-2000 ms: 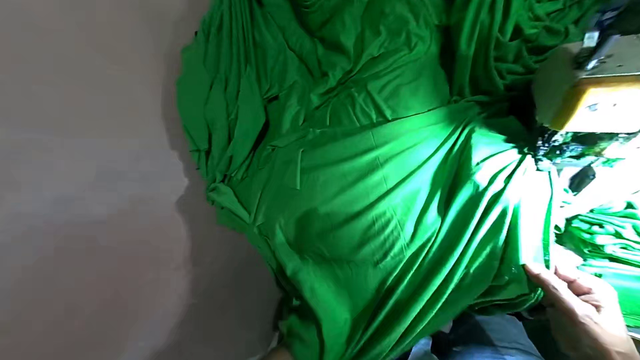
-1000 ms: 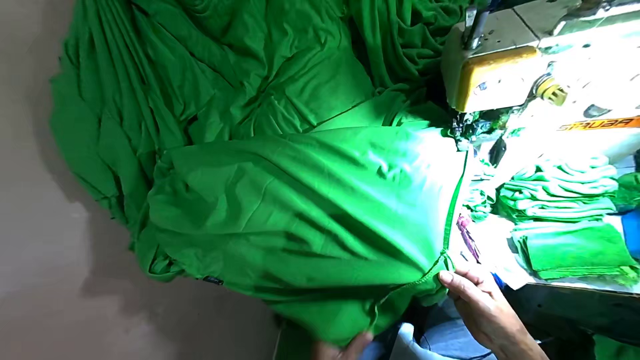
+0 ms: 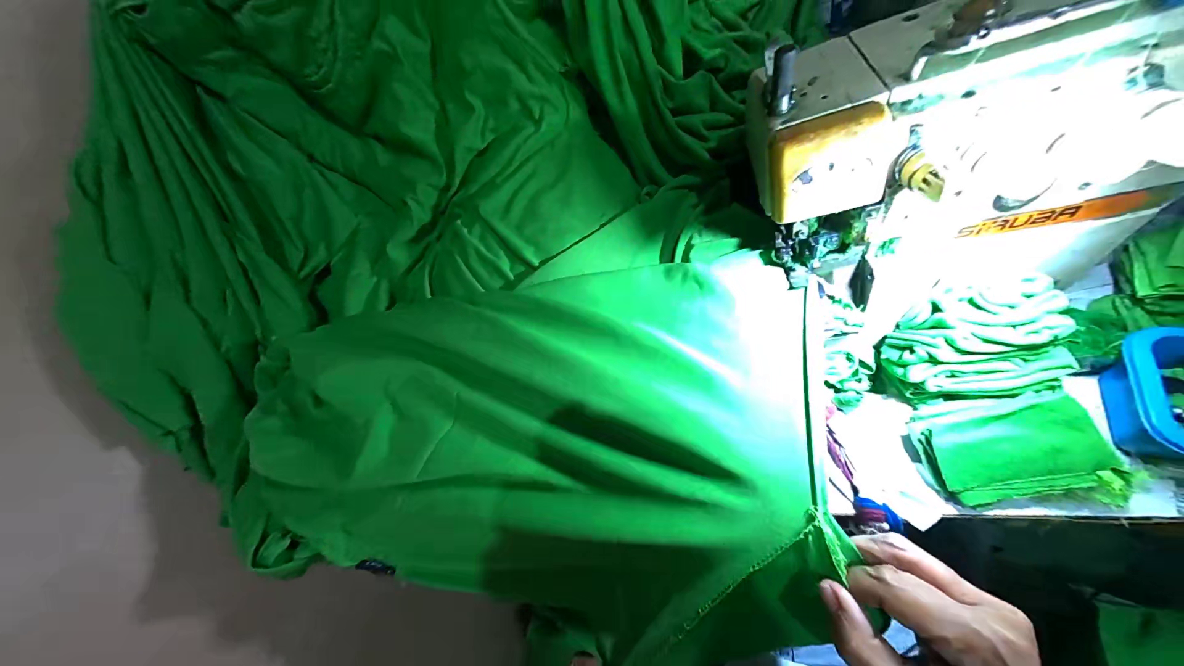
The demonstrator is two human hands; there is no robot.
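A green knit garment (image 3: 555,416) lies spread toward me, its right edge running up under the presser foot (image 3: 795,264) of an industrial sewing machine (image 3: 1017,120). My right hand (image 3: 925,601) pinches the near corner of that edge between thumb and fingers, where a stitched seam meets it. Of my left hand (image 3: 585,659) only a fingertip shows at the bottom edge, by the garment's near side; its grip is hidden. Strong lamp light washes out the cloth beside the needle area.
More green fabric (image 3: 277,185) is heaped behind and left. Right of the foot lie folded green strips (image 3: 985,338), a stack of green cloth pieces (image 3: 1027,444) and a blue plastic basket (image 3: 1142,393). A blue-and-red thread bundle (image 3: 874,513) sits at the table edge.
The garment's right edge, bunched at the machine two seconds ago, now runs straight from the foot to my right hand. My left hand has mostly left the view. The view has shifted right.
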